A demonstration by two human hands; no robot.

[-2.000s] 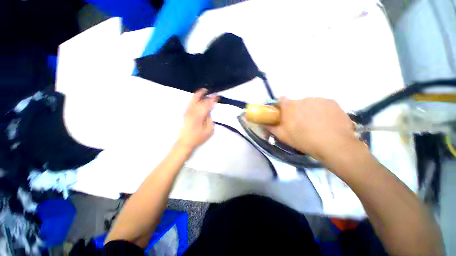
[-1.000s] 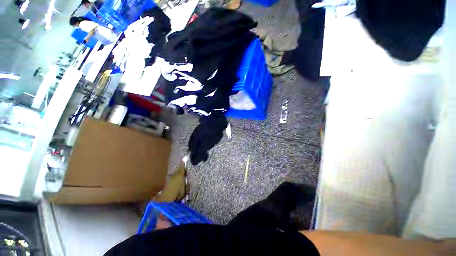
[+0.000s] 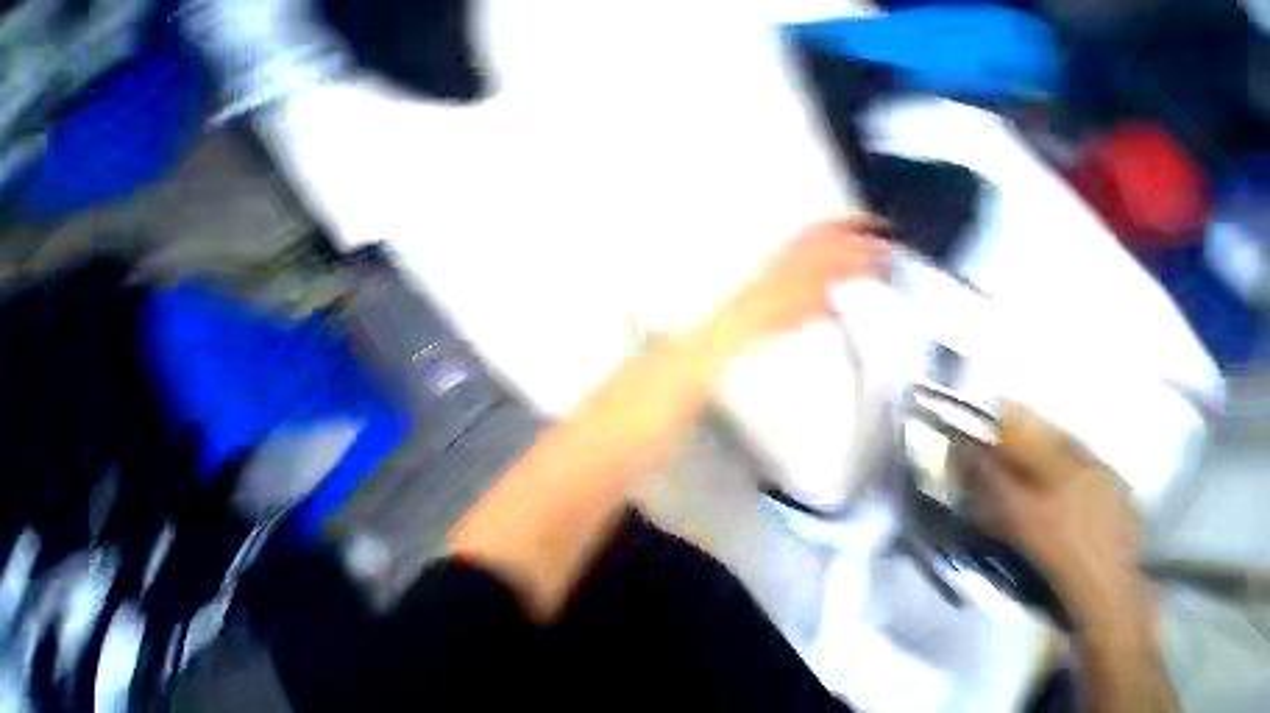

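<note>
The view is badly blurred. My left hand (image 3: 822, 272) is at the upper centre right, its fingertips at the edge of the black garment (image 3: 922, 202) on the white padded board. Whether the fingers grip the cloth cannot be told. My right hand (image 3: 1052, 488) is at the lower right, closed around the handle of the steam iron (image 3: 961, 522). The iron's dark and pale body shows left of and below the hand. The handle is mostly hidden.
A bright-blue strip (image 3: 933, 49) lies beyond the garment. More black cloth (image 3: 404, 42) lies at the upper left. Blue crates (image 3: 258, 383) stand on the left beside dark cloth. A red thing (image 3: 1145, 181) is at the far right. A cable runs right from the iron.
The view has swung from the floor, crates and carton back to the board. Both hands are now in view, with the iron in my right hand, as two seconds ago.
</note>
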